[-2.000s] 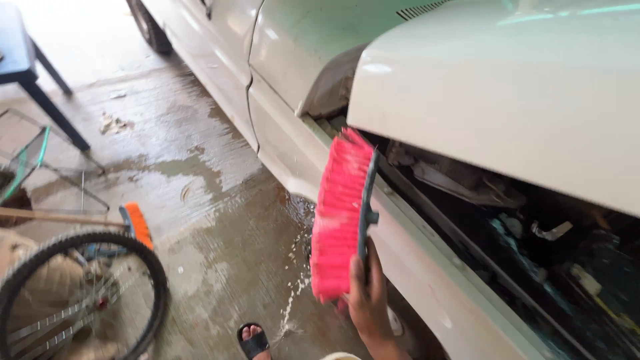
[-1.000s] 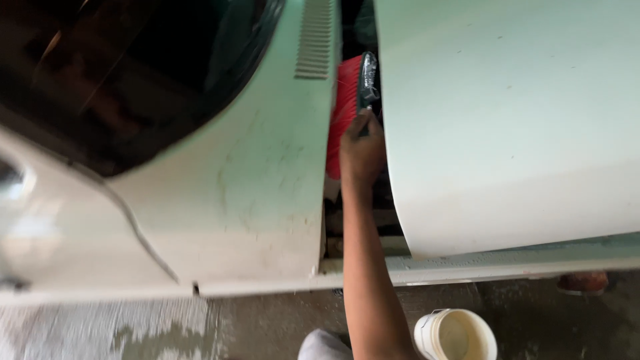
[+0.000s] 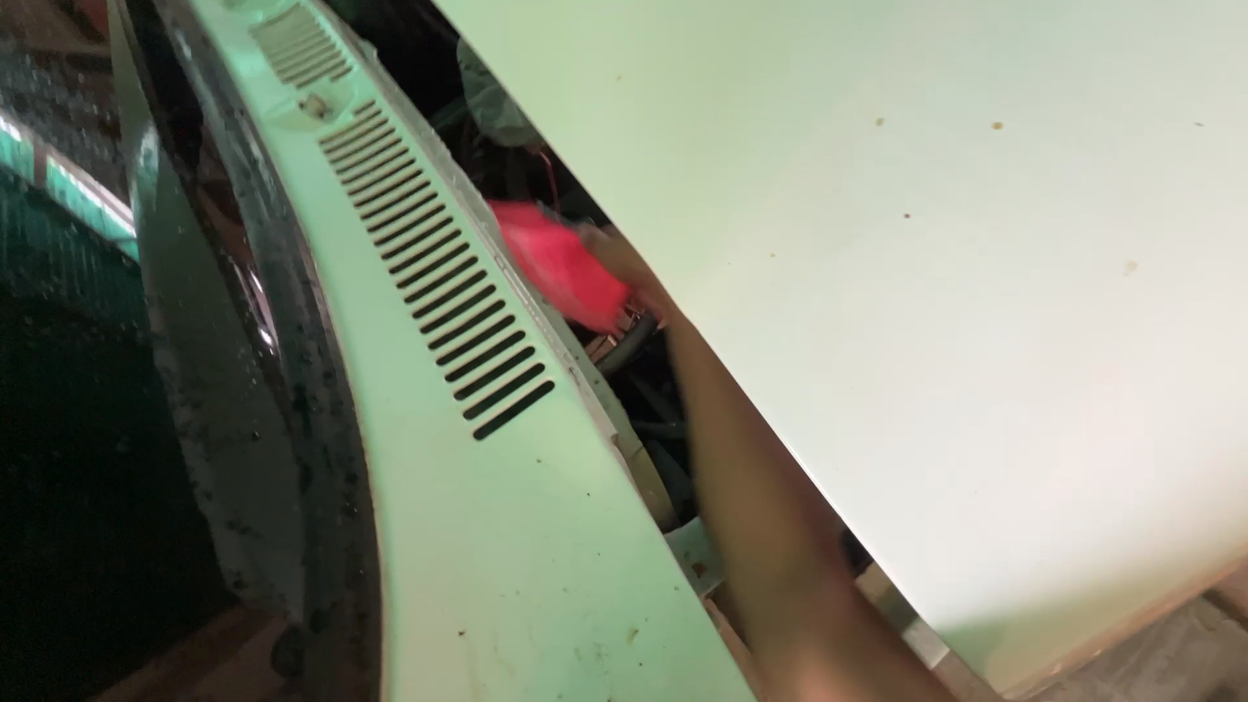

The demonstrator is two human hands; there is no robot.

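Note:
My right forearm reaches from the bottom into the gap behind the raised edge of a pale car hood [image 3: 926, 292]. My right hand [image 3: 629, 265], blurred and partly hidden by the hood's edge, is closed on a brush with pink-red bristles [image 3: 561, 263]. The bristles lie close beside the rear edge of the gap, next to the slotted cowl panel [image 3: 429, 263]. Most of the brush's back is hidden. My left hand is out of view.
A wet windshield [image 3: 88, 409] with a dark lower border lies on the left. Dark hoses [image 3: 629, 346] and other engine-bay parts show inside the narrow gap. Part of the floor [image 3: 1150, 643] appears at the lower right.
Two seconds ago the brush was in my right hand outside the gap, beside the car; one second ago it was inside. The view has turned and moved closer over the cowl.

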